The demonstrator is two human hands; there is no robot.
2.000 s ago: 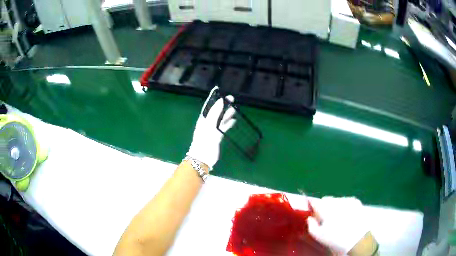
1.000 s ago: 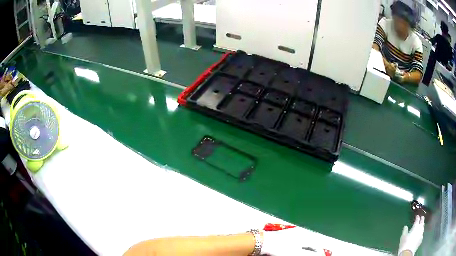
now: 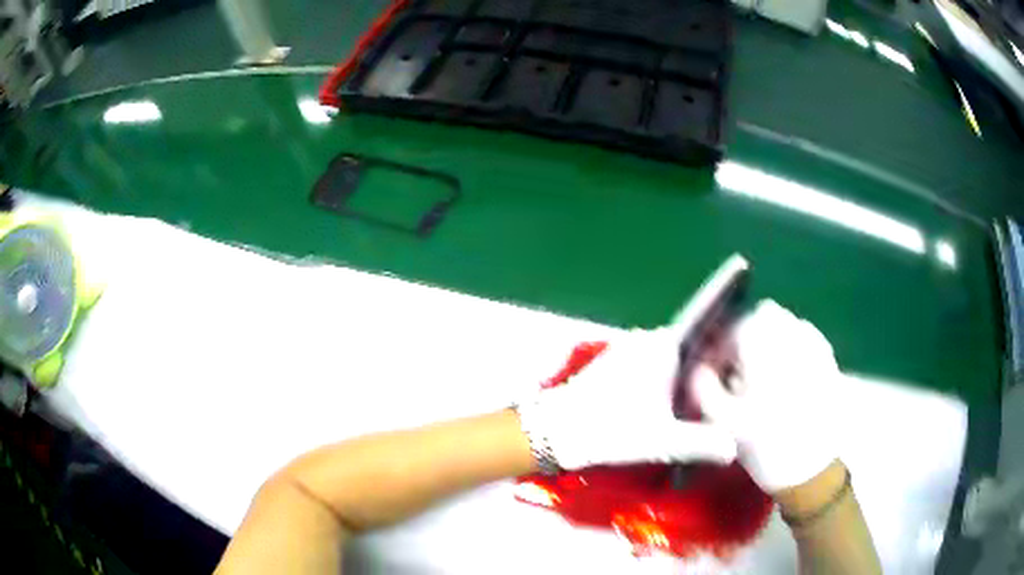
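My left hand (image 3: 629, 393), in a white glove with a metal watch at the wrist, grips a dark phone frame (image 3: 707, 348) held tilted above the white cover. My right hand (image 3: 786, 393), gloved with a dark band at the wrist, is against the frame's right side; its fingers are blurred and partly overlap the frame. Whether film sits in this frame cannot be told. Red film pieces (image 3: 663, 511) lie in a pile below both hands, and some red (image 3: 578, 364) shows behind my left hand.
Another black phone frame (image 3: 385, 194) with an open window lies on the green conveyor belt (image 3: 539, 236). A black parts tray (image 3: 561, 73) with a red edge is beyond it. A yellow-green fan (image 3: 39, 294) stands at the left end of the white cover (image 3: 281, 359).
My right hand has come back from the belt's far right side to meet my left hand. A dark frame is now held between them. The view has tilted down.
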